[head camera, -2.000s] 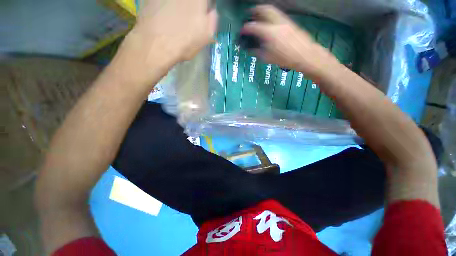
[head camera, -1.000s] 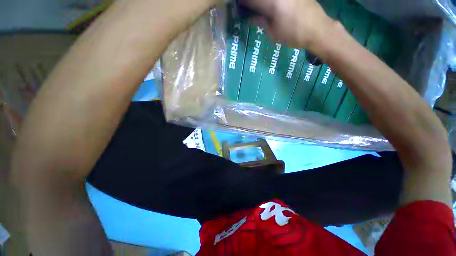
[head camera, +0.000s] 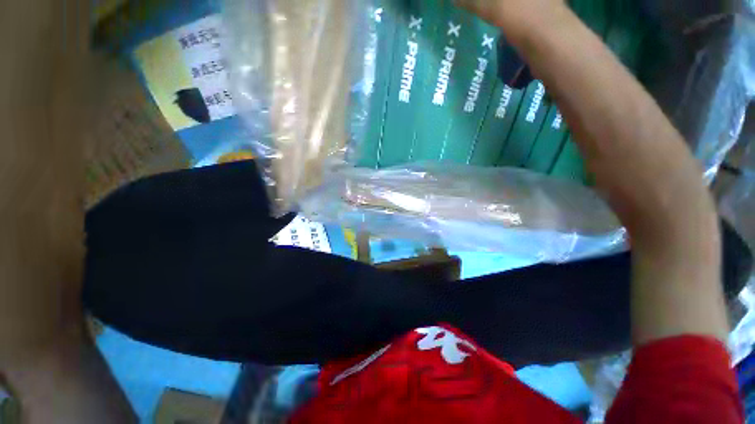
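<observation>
An open carton (head camera: 310, 99) is in front of my knees, its edges draped with a clear liner bag (head camera: 464, 199). A row of green X-PRIME boxes (head camera: 451, 91) stands in it. A small black piece (head camera: 515, 70) lies on the boxes. My right hand (head camera: 509, 8) is cut off by the top edge above the boxes, with its fingers hidden. My left forearm runs blurred up the left side, and my left hand is out of the picture.
Label sheets (head camera: 199, 66) with black characters lie left of the carton, a black lump (head camera: 192, 104) on them. A small wooden stool (head camera: 422, 265) is between my legs. A brown carton (head camera: 186, 407) shows at lower left. Crinkled plastic hangs at right.
My left arm has moved to the far left and its hand is out of view. My right hand has moved up to the top edge. The label sheets left of the carton have come into view.
</observation>
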